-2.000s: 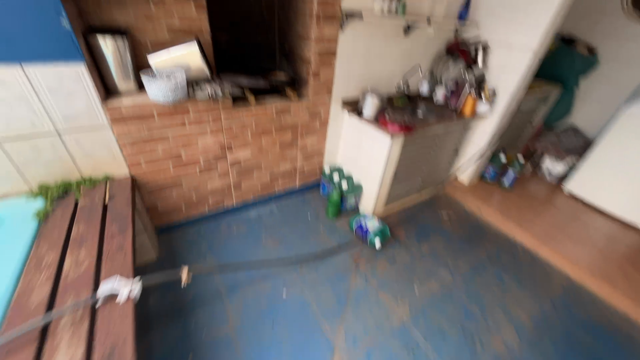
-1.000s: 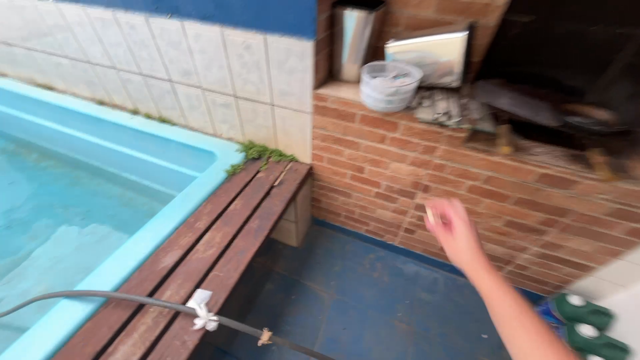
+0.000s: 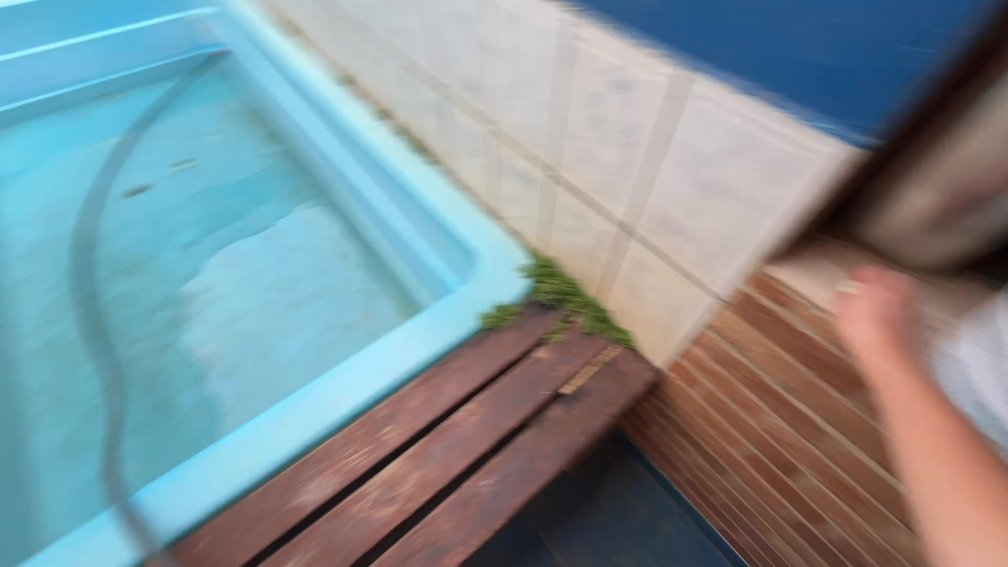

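My right hand (image 3: pixel 878 311) is raised at the right side of the view, in front of the brick-faced wall and its ledge. Its fingers are curled, with a small pale thing at the fingertips, too blurred to name. My left hand is out of view. Left of the hand, green weeds (image 3: pixel 563 291) grow where the wooden slat bench (image 3: pixel 472 449) meets the tiled wall. A dark hose (image 3: pixel 87 276) runs over the pool's rim into the water.
The light blue pool (image 3: pixel 465 315) with shallow-looking water fills the left. A white tiled wall (image 3: pixel 504 181) stands behind it. At the right are the brick-faced wall (image 3: pixel 772 378) and a blurred white object (image 3: pixel 980 354). Dark blue floor (image 3: pixel 622 504) lies below the bench.
The view has swung left toward the pool. My right hand, not seen two seconds ago, appeared one second ago before the brick wall and remains raised with curled fingers.
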